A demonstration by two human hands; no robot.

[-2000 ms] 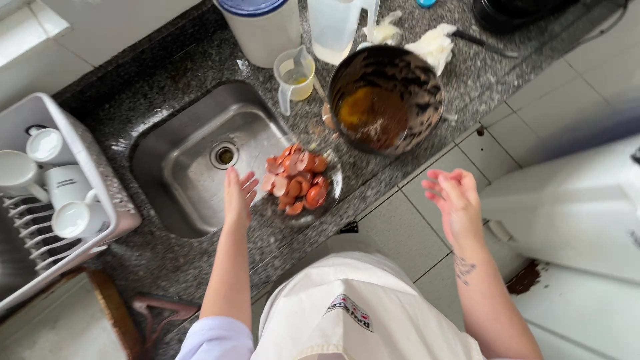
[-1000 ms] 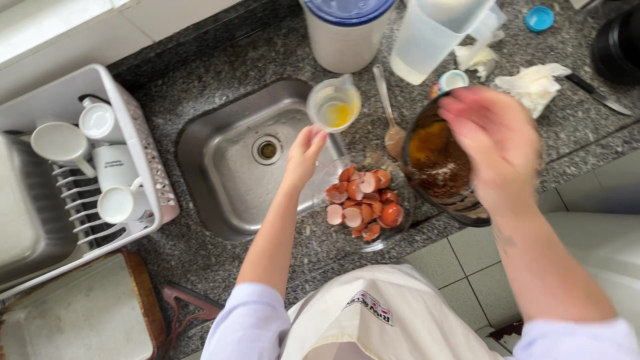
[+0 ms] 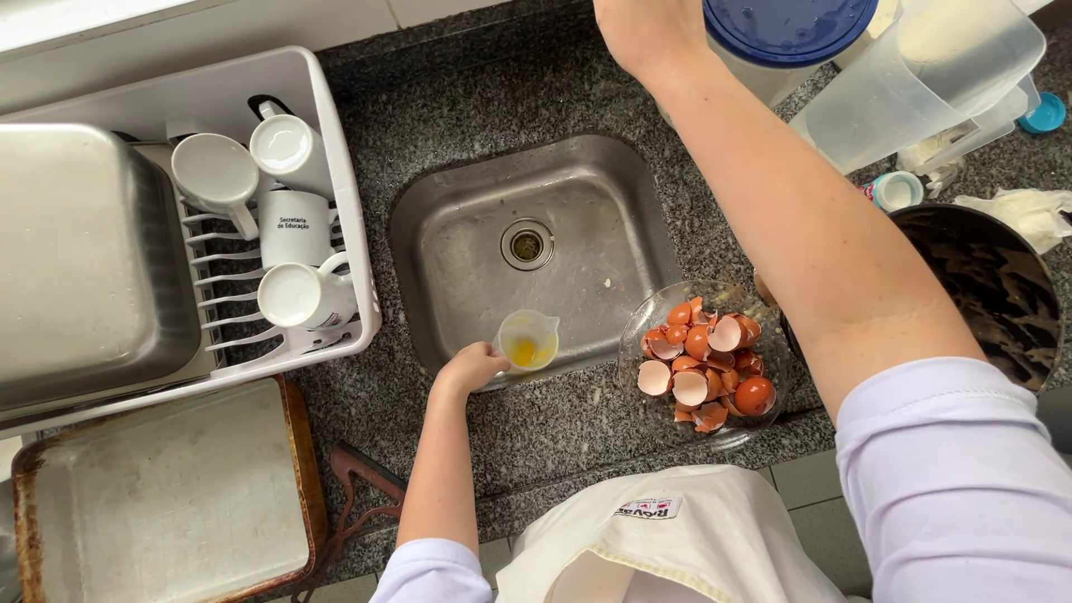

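My left hand [image 3: 474, 367] grips the handle of a small clear plastic measuring cup [image 3: 529, 341] with yellow residue inside, over the near edge of the steel sink [image 3: 435, 276]. My right arm reaches across the counter to the top of the view; of my right hand [image 3: 649, 33] only the back and wrist show, and its fingers are cut off by the frame. Below that forearm, a clear plate [image 3: 641, 322] heaped with cracked brown eggshells [image 3: 703, 360] stands at the sink's right corner. A dark pot [image 3: 988, 285] is partly hidden behind my right arm.
Left of the sink, a white dish rack [image 3: 343, 218] holds several white mugs [image 3: 293, 226] and a metal pan [image 3: 75, 251]. A rusty-edged baking tray [image 3: 167, 486] and a brown squeegee-like tool [image 3: 360, 477] lie nearer. At the right are a blue-lidded container [image 3: 787, 25] and a plastic pitcher [image 3: 913, 84].
My left hand has taken hold of the measuring cup, which stood on the counter two seconds ago, and brought it over the sink. My right hand has moved from the pot to the top of the view.
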